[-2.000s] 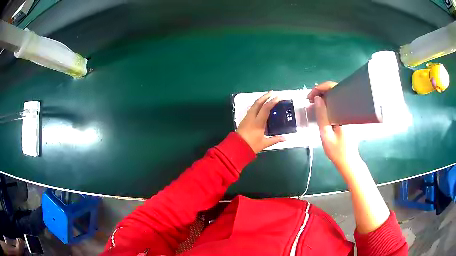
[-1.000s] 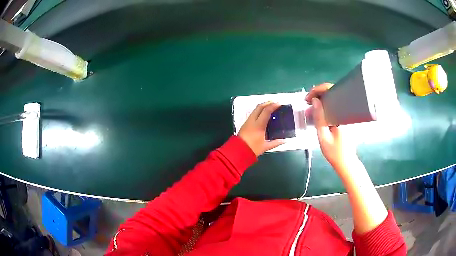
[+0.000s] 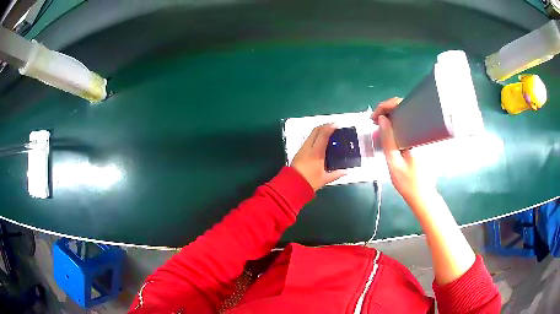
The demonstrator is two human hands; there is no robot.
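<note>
A white lamp base (image 3: 296, 130) lies flat on the green tabletop, right of centre. A small black square box (image 3: 344, 149) with tiny lit marks sits on it. My left hand (image 3: 314, 158) holds the box by its left side. The grey lamp arm (image 3: 422, 116) with a white end rises from the base towards the camera. My right hand (image 3: 396, 144) is around the arm's lower part, where it meets the base. A thin white cable (image 3: 377, 211) runs from the base to the table's front edge.
A yellow figurine (image 3: 523, 95) stands beside the right plastic-wrapped post (image 3: 525, 52). Another wrapped post (image 3: 64, 72) is at the left. A white unit (image 3: 38, 164) stands at the far left. Blue stools (image 3: 88, 273) are below the table's front edge on both sides.
The lamp arm's white end has shifted left and slightly up, with my right hand still on the arm. The lit marks on the black box look different.
</note>
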